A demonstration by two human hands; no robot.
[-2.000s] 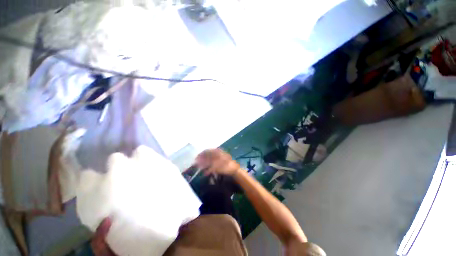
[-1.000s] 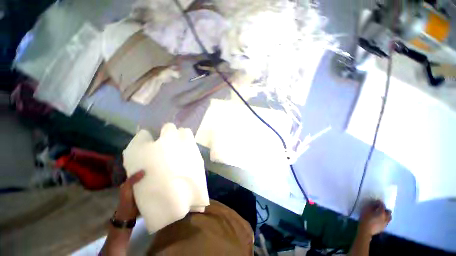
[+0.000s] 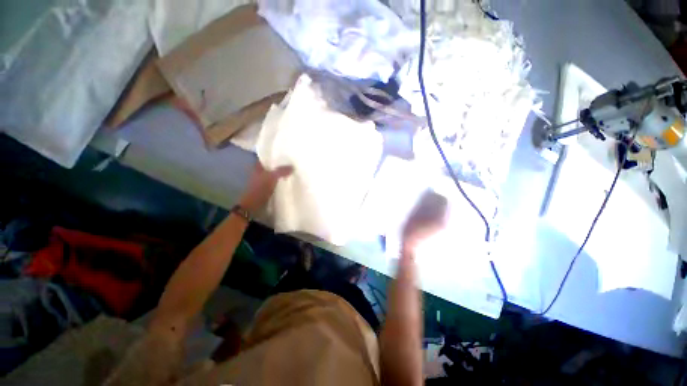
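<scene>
A thick stack of cut white panels (image 3: 320,162) lies over the table's front part, tilted and glaring. My left hand (image 3: 269,185) holds its left edge, with the thumb on top; the fingers beneath are hidden. My right hand (image 3: 426,216) is blurred, over flat white pieces (image 3: 459,256) to the right of the stack, apart from it. Glare and blur hide its fingers and whether it holds anything.
Brown pieces (image 3: 230,64) and translucent plastic (image 3: 71,83) lie at left. A heap of white scraps (image 3: 482,83) is at the back. A cutting machine (image 3: 633,113) stands at right. Dark cords (image 3: 444,154) cross the table. Red cloth (image 3: 90,264) is below the table at left.
The panel stack in my left hand has moved from above my lap onto the table area. My right hand has moved from the table's front edge, beside the cord, to the white pieces near the stack.
</scene>
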